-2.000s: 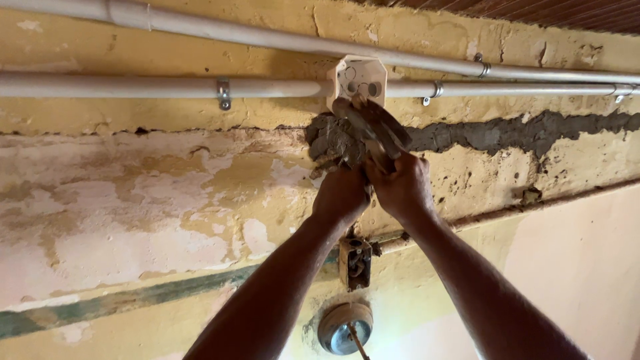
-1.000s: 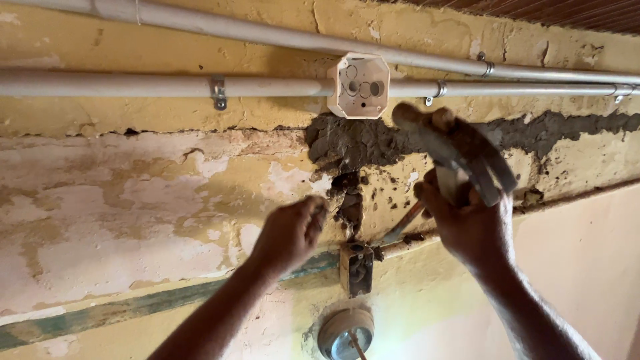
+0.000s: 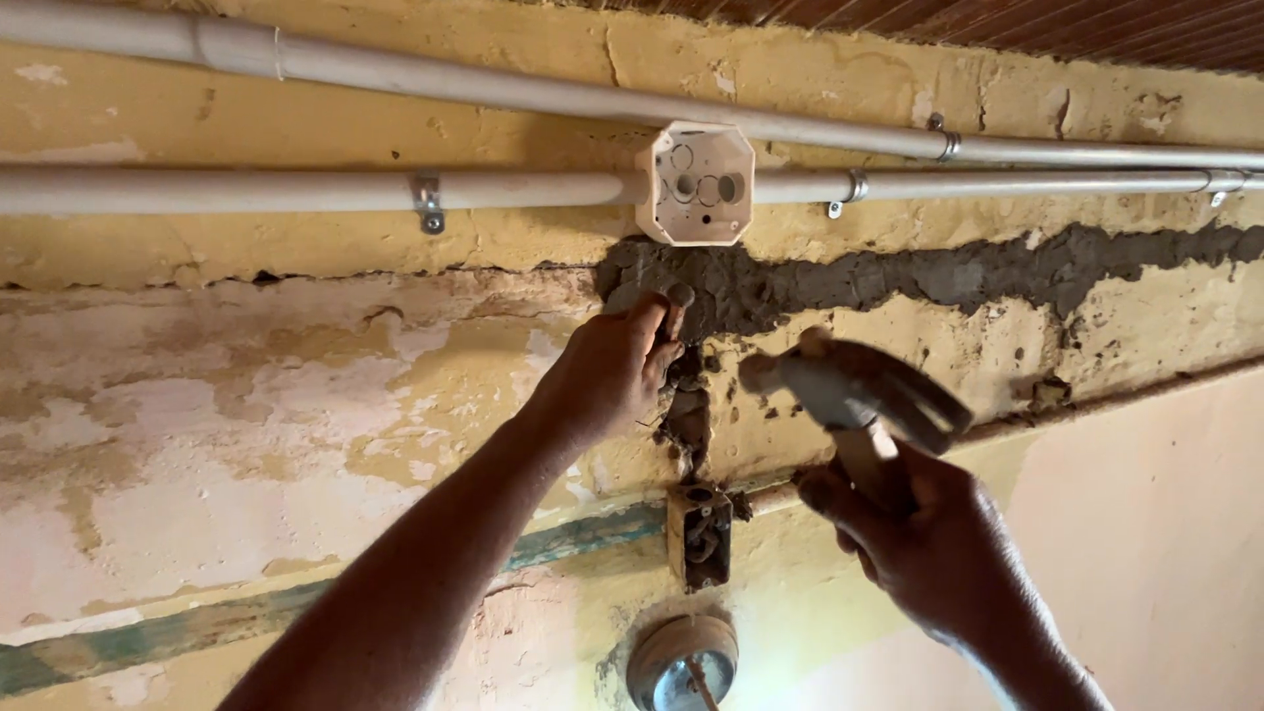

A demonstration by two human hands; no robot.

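My left hand [image 3: 620,370] is raised to the dark mortar patch [image 3: 731,286], its fingers closed on a small tool with a round metal end, perhaps a chisel; the rest of it is hidden. To the right, my right hand [image 3: 908,523] grips a claw hammer [image 3: 854,380] by its handle, the head slightly blurred and apart from the left hand. An octagonal white plastic junction box [image 3: 699,188] sits on the conduit just above the mortar. Below the left hand, a broken channel [image 3: 688,415] runs down to an old rectangular electrical box [image 3: 701,538].
Two grey conduits [image 3: 533,188] cross the wall, held by metal clamps [image 3: 429,202]. A thinner pipe [image 3: 1116,400] slants at the right. Beneath the old box is a round lamp fixture [image 3: 683,662]. A brown panelled ceiling [image 3: 987,30] borders the top right.
My left hand has risen from beside the channel to the mortar. The hammer, close to the left hand two seconds ago, is now apart from it to the right.
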